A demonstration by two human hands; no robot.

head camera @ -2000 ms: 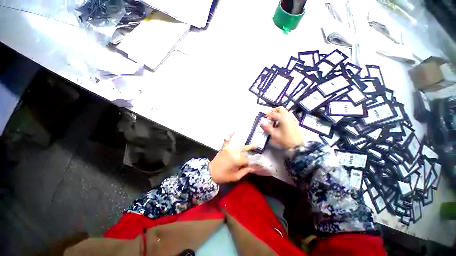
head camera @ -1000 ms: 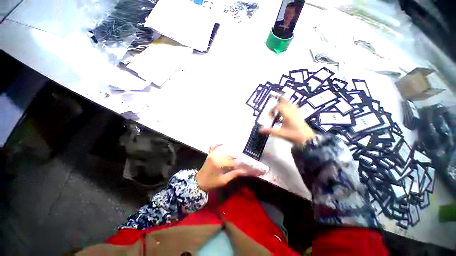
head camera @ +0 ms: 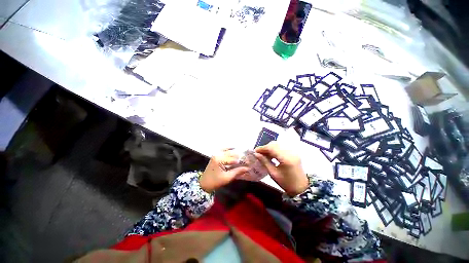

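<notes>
My left hand (head camera: pixel 222 170) holds a white label sheet (head camera: pixel 253 167) with faint print, low in front of my body near the table edge. My right hand (head camera: pixel 282 167) touches the sheet's upper right part with thumb and fingers; whether a label is between them cannot be told. Just beyond my right hand lies a stack of blank black tags (head camera: pixel 267 137), its lower part hidden by the hands. A large loose heap of labelled tags (head camera: pixel 343 124), white centres in black frames, spreads to the right.
A black phone (head camera: pixel 296 20) stands in a green tape roll (head camera: pixel 286 47) beyond the work. White sheets (head camera: pixel 190 25) and crumpled clear plastic (head camera: pixel 128 31) lie at upper left, paper scraps (head camera: pixel 134 97) near the left edge. An open brown box (head camera: pixel 429 88) stands right of the heap.
My right hand has moved from the heap's near left edge back to the label sheet. A labelled tag it was moving now lies at the heap's left. The blank stack shows beyond my hands.
</notes>
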